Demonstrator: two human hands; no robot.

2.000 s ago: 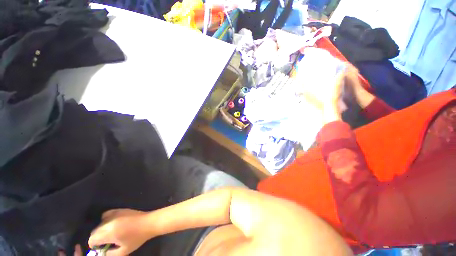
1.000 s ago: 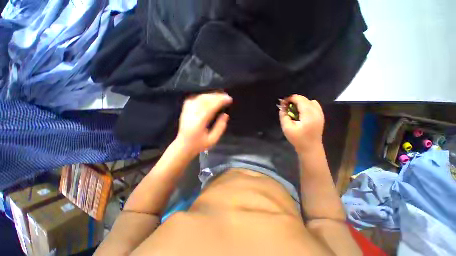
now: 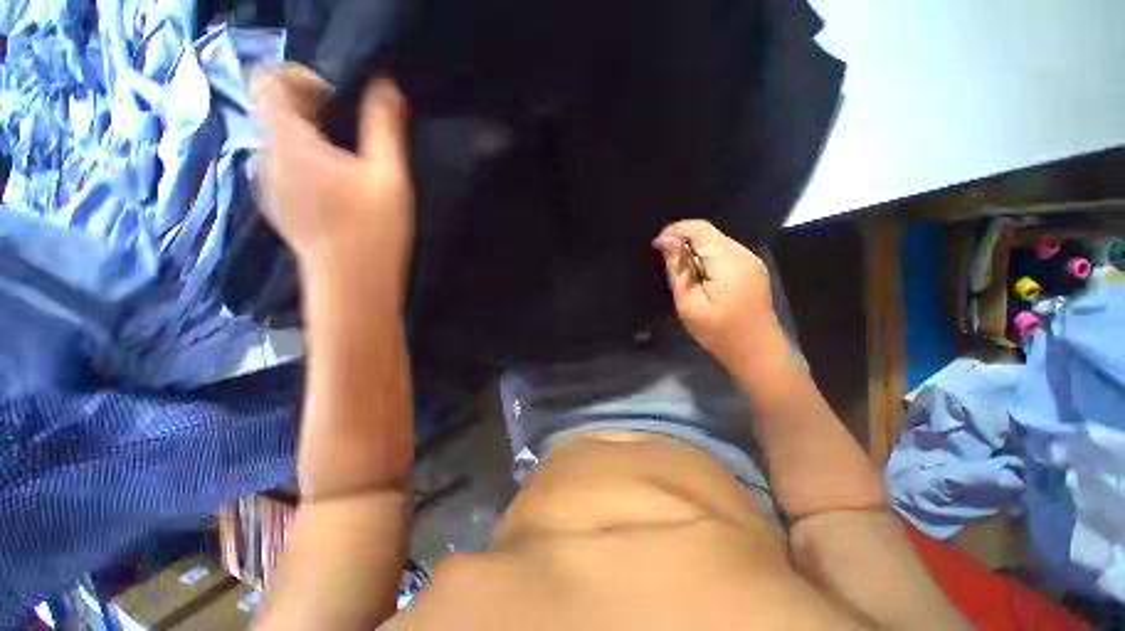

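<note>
A black garment (image 3: 555, 160) lies over the table edge and my lap, and its folds are dark and blurred. My left hand (image 3: 339, 160) is at its left side, thumb and fingers apart, blurred by motion; whether the fingertips touch the cloth is hard to tell. My right hand (image 3: 722, 284) is closed around small thread snips (image 3: 695, 261) at the right part of the garment. Only a thin dark and greenish piece of the snips shows in the fist.
Pale blue cloth (image 3: 99, 111) is heaped at the left, with blue striped cloth (image 3: 148, 456) below. A white table (image 3: 975, 99) is at upper right. Thread spools (image 3: 1028, 289) sit in a box at right, above light blue garments (image 3: 962, 431). A cardboard box (image 3: 185, 592) is at lower left.
The view first swung from the right side down to my lap. Since then my left hand has moved up and left and opened wider; my right hand still holds the snips.
</note>
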